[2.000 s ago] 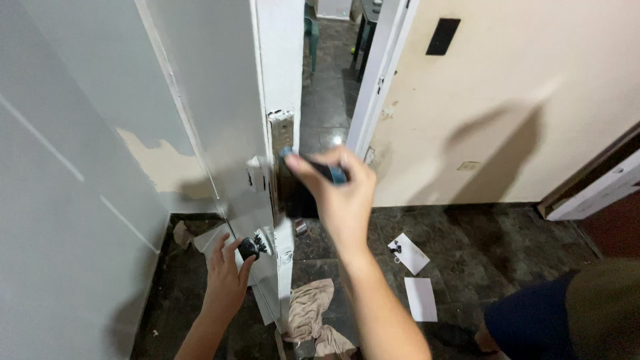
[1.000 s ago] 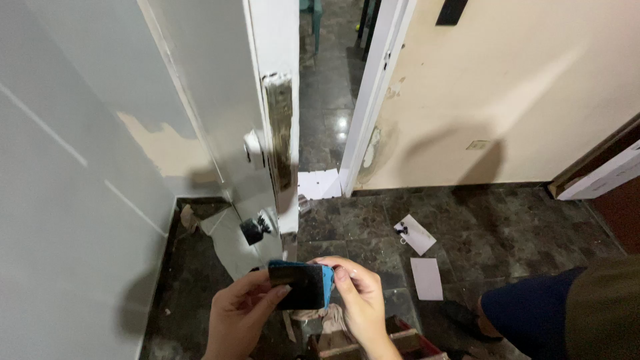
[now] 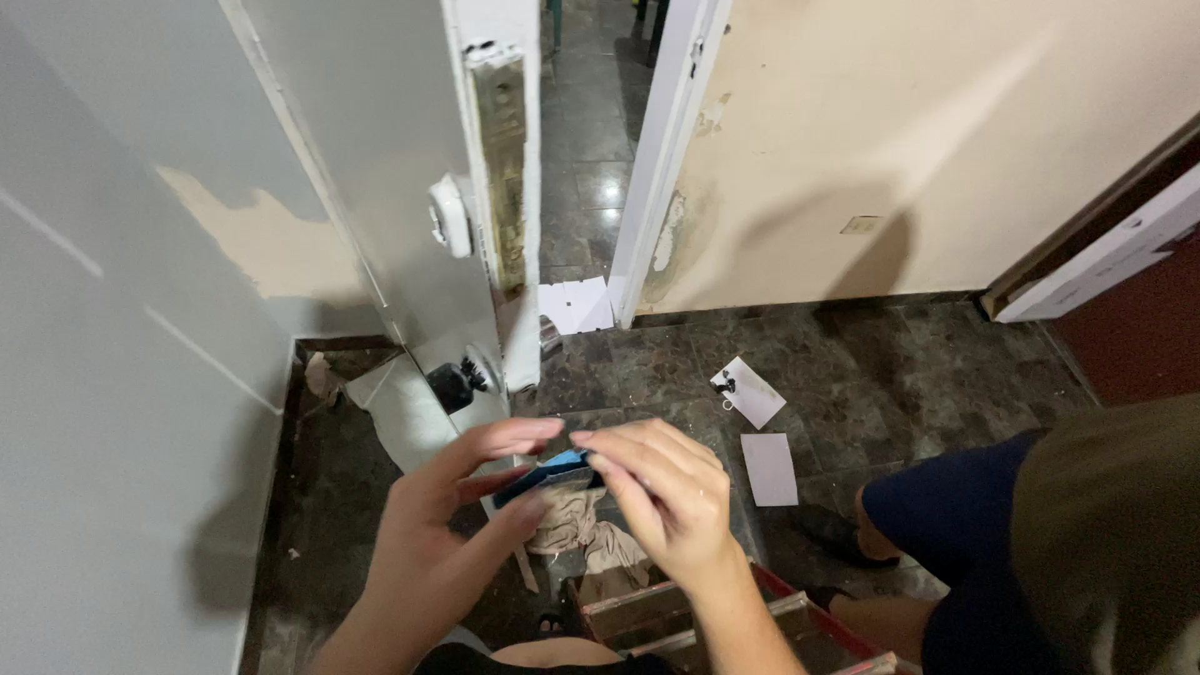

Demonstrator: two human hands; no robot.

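Between both hands, in front of my body, is a small dark sheet with blue parts (image 3: 548, 476), seen nearly edge-on; its exact kind is unclear. My left hand (image 3: 469, 506) holds its left end between thumb and fingers. At its right end are the thumb and fingertips of my right hand (image 3: 661, 487), pinched on it. Just beyond stands a door, its edge (image 3: 506, 178) bearing a worn metal lock plate. A white round fitting (image 3: 450, 216) sits on the door's face. Lower down, left of the door edge, is a black object with bristles (image 3: 455, 382).
Another person in blue shorts (image 3: 975, 525) is at the right. A red-sided ladder (image 3: 647, 609) stands below my hands, near a crumpled beige cloth (image 3: 567, 520). White sheets (image 3: 769, 469) lie on the dark tiled floor. A white door frame (image 3: 666, 159) rises beyond the door.
My right hand has come down from the door edge with the dark object, and my left hand has joined it. The sheet, seen flat one second ago, is now tilted nearly edge-on.
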